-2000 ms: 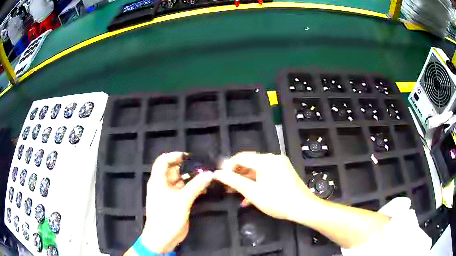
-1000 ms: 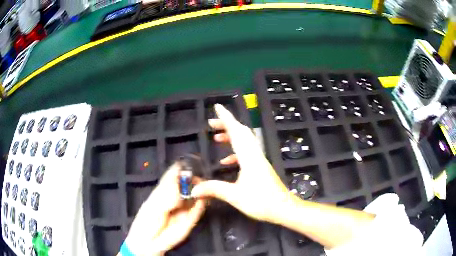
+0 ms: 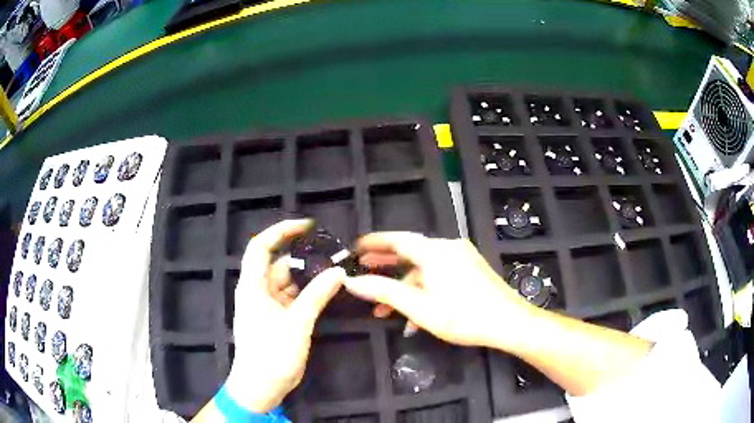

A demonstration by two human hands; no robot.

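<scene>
My left hand [image 3: 277, 314], with a blue band at the wrist, holds a dark round unit [image 3: 318, 254] with small white tabs above the near black foam tray [image 3: 175, 234]. My right hand [image 3: 430, 289] is at the unit's right side, its thumb and fingers close together at the edge; whether it grips the unit is hard to tell. A clear round piece [image 3: 411, 373] lies in a lower pocket of this tray. The right-hand black tray [image 3: 583, 254] holds several dark round units [image 3: 518, 217] with white tabs.
A white tray [image 3: 124, 248] with rows of mottled discs and a green patch [image 3: 73, 380] stands at the left. A white fan box [image 3: 721, 120] is at the far right. Yellow tape edges the green bench [image 3: 331, 70].
The dark unit was edge-on in my left hand and now lies flatter, its tabs showing. My right hand has come down from the tray's upper pockets to the unit's side.
</scene>
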